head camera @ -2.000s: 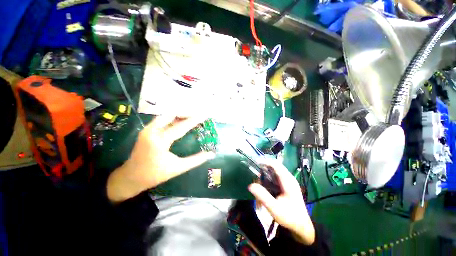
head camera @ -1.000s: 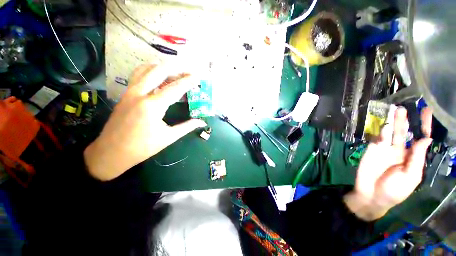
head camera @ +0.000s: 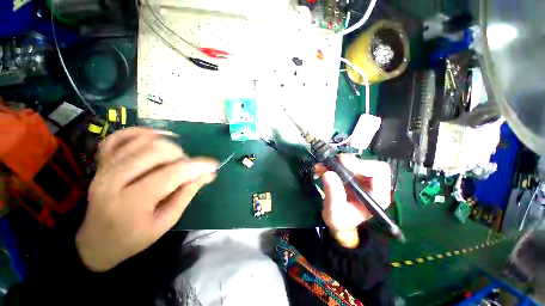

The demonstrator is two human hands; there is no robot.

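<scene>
My left hand (head camera: 140, 194) is above the mat at the left, slightly blurred, with a thin silvery strand of solder wire (head camera: 226, 160) pinched between thumb and fingertips. My right hand (head camera: 357, 194) holds a soldering iron (head camera: 343, 172) like a pen, its tip pointing up and left over the pale board. A small green circuit board (head camera: 241, 119) lies at the pale board's front edge, between the hands. A tiny component (head camera: 248, 161) lies on the mat below it. A small pale circuit board (head camera: 262, 203) lies nearer the mat's front edge.
The pale board (head camera: 185, 89) bears red and black alligator clips (head camera: 214, 53). A yellow tip cleaner (head camera: 363, 57) stands at the upper right. The magnifier lamp (head camera: 526, 72) is at the right edge. An orange multimeter (head camera: 30, 149) and yellow transformers (head camera: 117, 115) are at the left.
My left hand has left the green board and now pinches solder wire. My right hand, empty and far right a second ago, has moved back left and holds the soldering iron.
</scene>
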